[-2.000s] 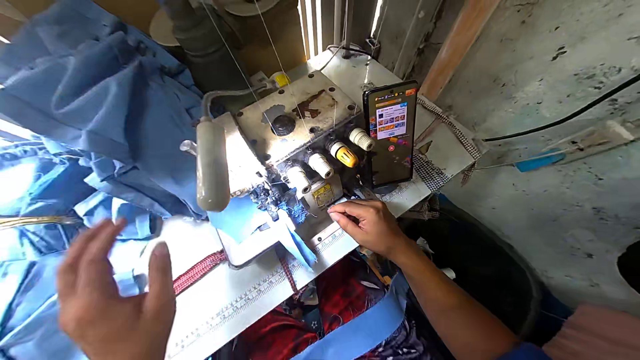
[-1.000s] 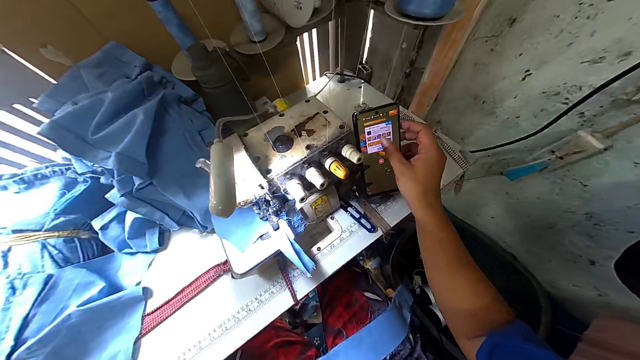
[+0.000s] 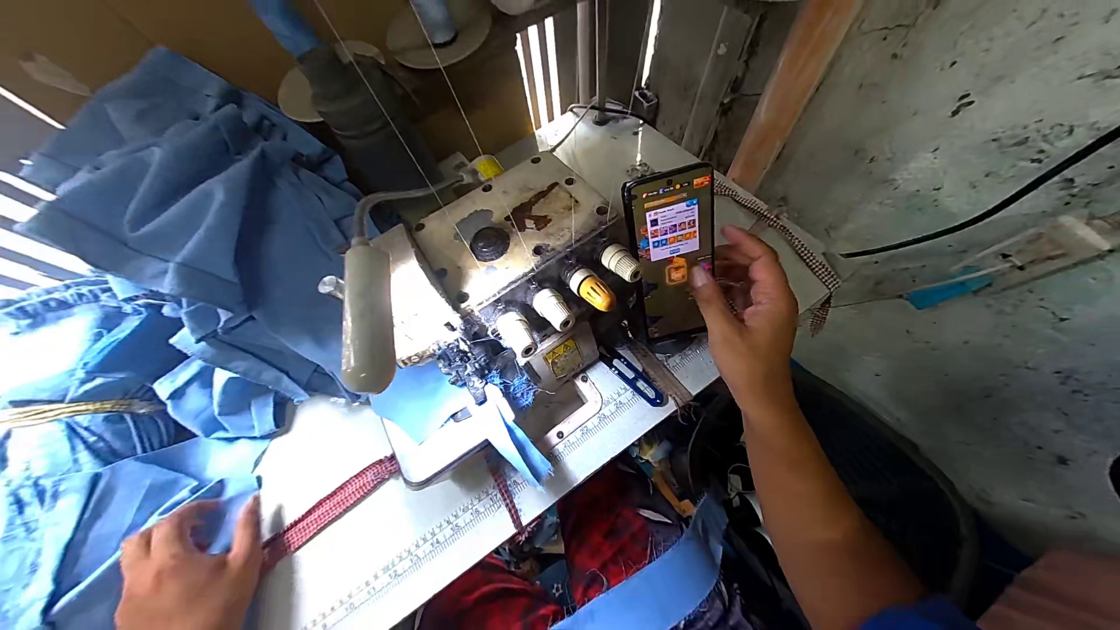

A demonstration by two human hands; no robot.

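My right hand [image 3: 757, 319] is at the right edge of an upright smartphone [image 3: 672, 297], its thumb over or against the lit screen. The phone stands against the front of an overlock sewing machine [image 3: 516, 223]. My left hand [image 3: 192, 560] rests with spread fingers on blue fabric [image 3: 175, 477] at the lower left; whether it pinches the cloth is hidden. A blue fabric piece [image 3: 424, 398] lies at the presser foot, and a narrow strip [image 3: 516, 442] hangs off the front of the machine. Blue-handled thread snips [image 3: 634, 376] lie below the phone.
A heap of blue cloth [image 3: 219, 219] covers the left side. A red checked strip [image 3: 337, 507] lies across the white table [image 3: 376, 560], which bears a printed ruler scale. Thread cones [image 3: 437, 35] stand behind the machine. A dark bin [image 3: 884, 472] is below right, beside a worn wall [image 3: 980, 350].
My left hand, raised at the lower left two seconds ago, is now down at the fabric. My right hand moved from the machine's front up to the phone, and now sits a little lower on it.
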